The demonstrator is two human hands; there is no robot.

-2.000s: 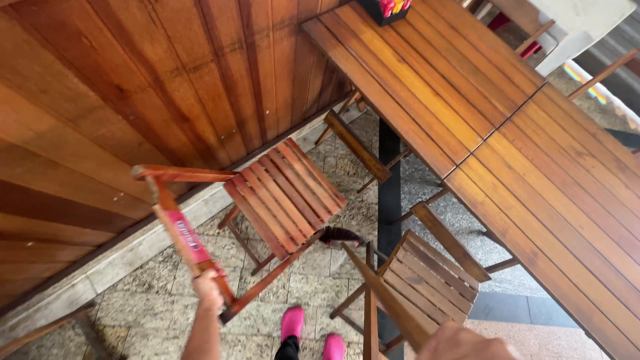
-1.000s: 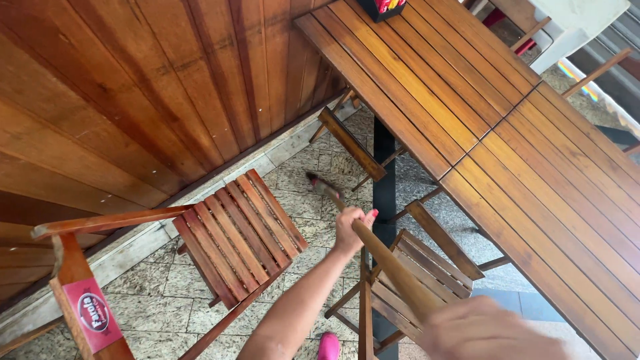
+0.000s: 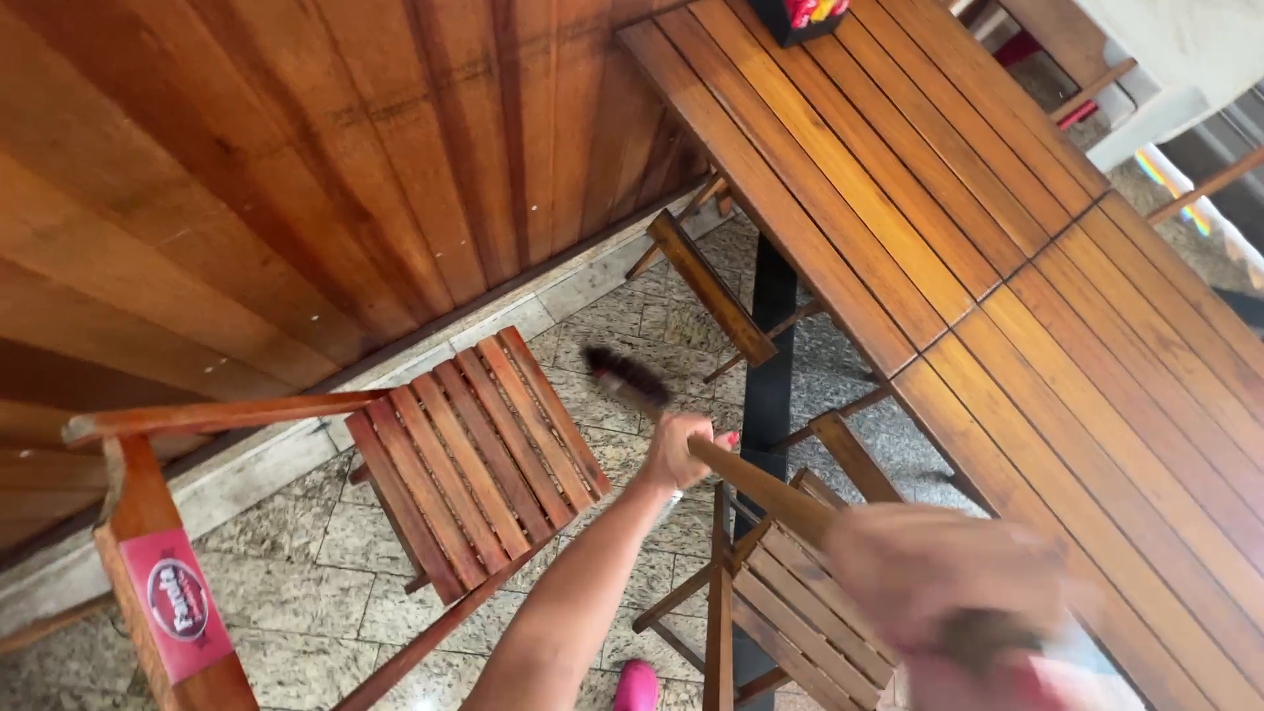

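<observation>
A broom with a wooden handle slants from the lower right down to its dark bristle head, which is blurred above the stone floor. Low on the handle, near the head, my left hand is closed around it. My right hand, blurred, grips the upper part of the same handle. Left of my left arm stands a reddish slatted wooden folding chair with a pink label on its backrest. Another folding chair lies beneath the handle, partly hidden by my right hand.
Joined slatted wooden tables fill the right side, with a black box of packets on top. A chair backrest and a black table leg are by the near table edge. A wooden wall runs along the left.
My left hand has let go of the reddish chair's backrest and taken hold of the broom handle. That chair now appears closer to the left side. The broom head has moved slightly between the last frames.
</observation>
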